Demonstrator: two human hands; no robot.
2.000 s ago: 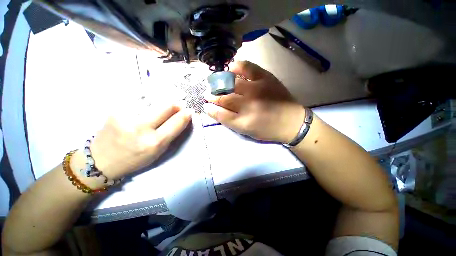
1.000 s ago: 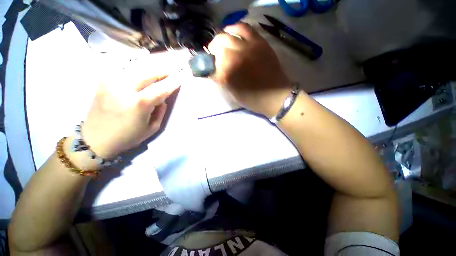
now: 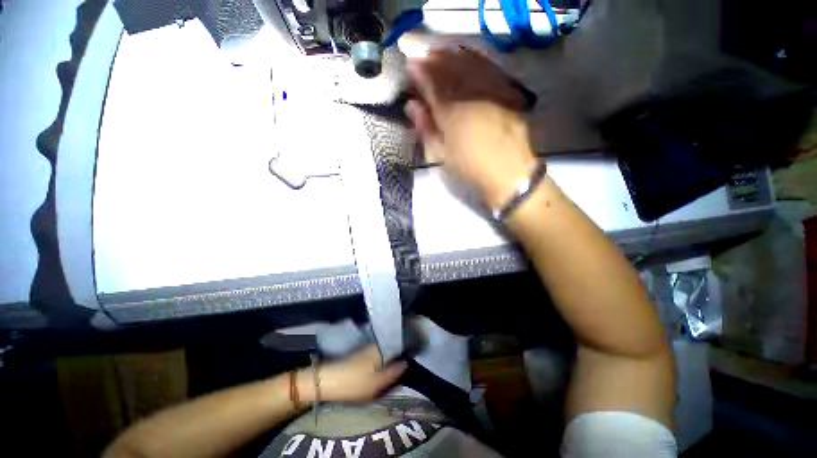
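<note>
A dark patterned fabric piece runs from under the machine head down over the table's front edge, beside a pale strip. The strip's lower end hangs at my lap, at the fingers of my left hand, which is blurred and closed around it. My right hand is blurred, just right of the grey-silver knob and the fabric's upper end. Its fingers point toward the needle area; whether they hold anything is unclear. The needle itself cannot be made out.
Blue scissors handles lie at the back right. A dark pointed tip shows beside my right hand. A black object sits at the right of the table. Dark wavy-edged pieces lie at the left. The edge ruler runs along the front.
My left hand has moved from the table down to my lap. My right hand has shifted slightly right of the knob. The dark fabric and pale strip now stretch down over the edge.
</note>
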